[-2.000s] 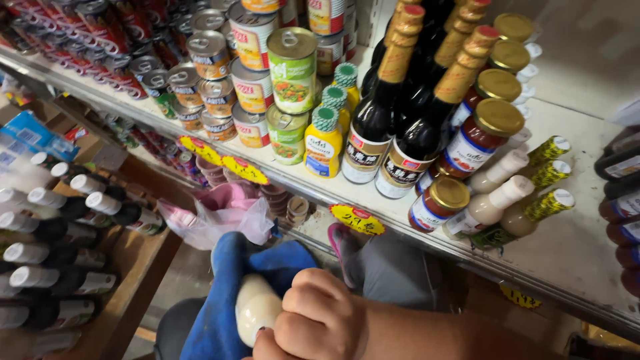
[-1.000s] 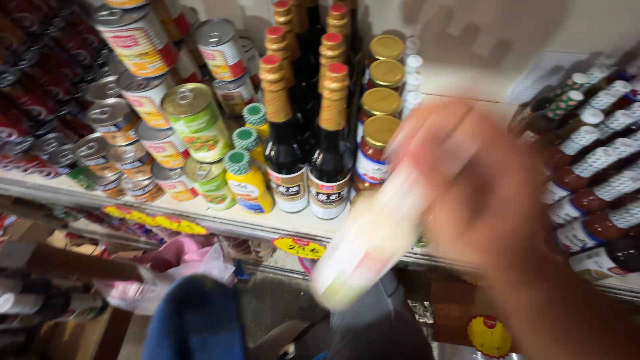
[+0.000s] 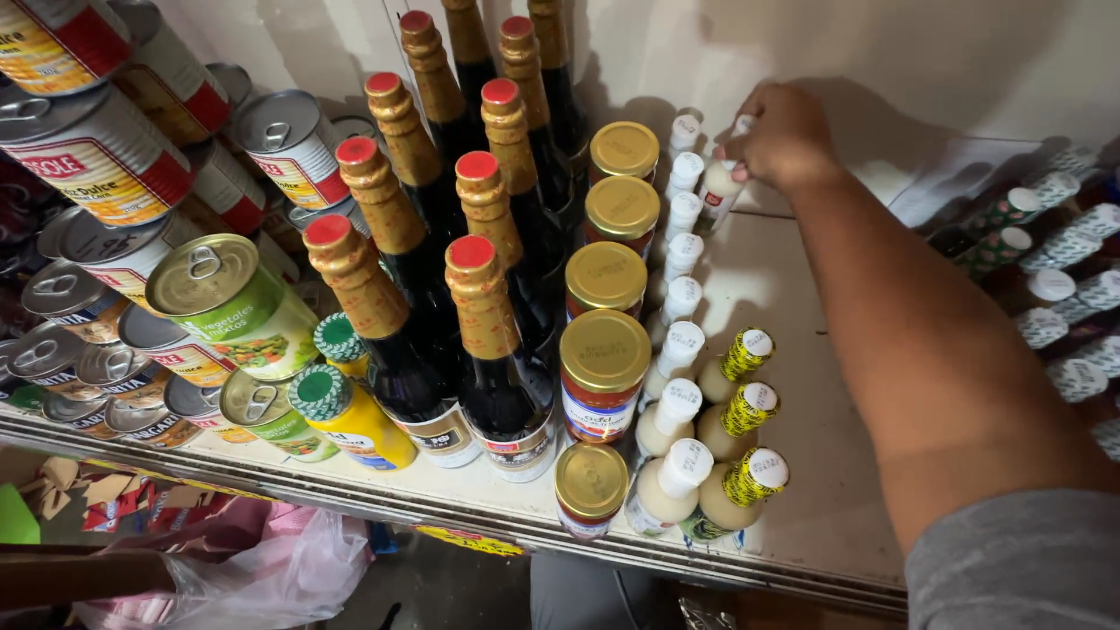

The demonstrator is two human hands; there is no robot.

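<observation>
At the back of the white shelf, my right hand [image 3: 774, 131] grips the white cap of a small sauce bottle [image 3: 719, 194] with pale contents. The bottle stands upright beside the far end of a row of white-capped bottles [image 3: 669, 418]. Several bottles with yellow-and-black neck wraps [image 3: 744, 407] stand nearer the front, right of that row. To the left are gold-lidded jars [image 3: 604, 350] and dark glass bottles with gold neck foil and red tops [image 3: 486, 297]. My left hand is out of view.
Stacked food cans [image 3: 114, 166] and yellow bottles with green caps [image 3: 350, 424] fill the shelf's left side. More capped bottles [image 3: 1050, 289] stand at the right. The shelf's front edge [image 3: 262, 507] runs above a plastic bag [image 3: 289, 560]. The wall is close behind my right hand.
My right hand has moved from low in front of the shelf to its back, carrying the pale bottle. The blue cloth seen earlier is out of view. The view has shifted closer to the shelf.
</observation>
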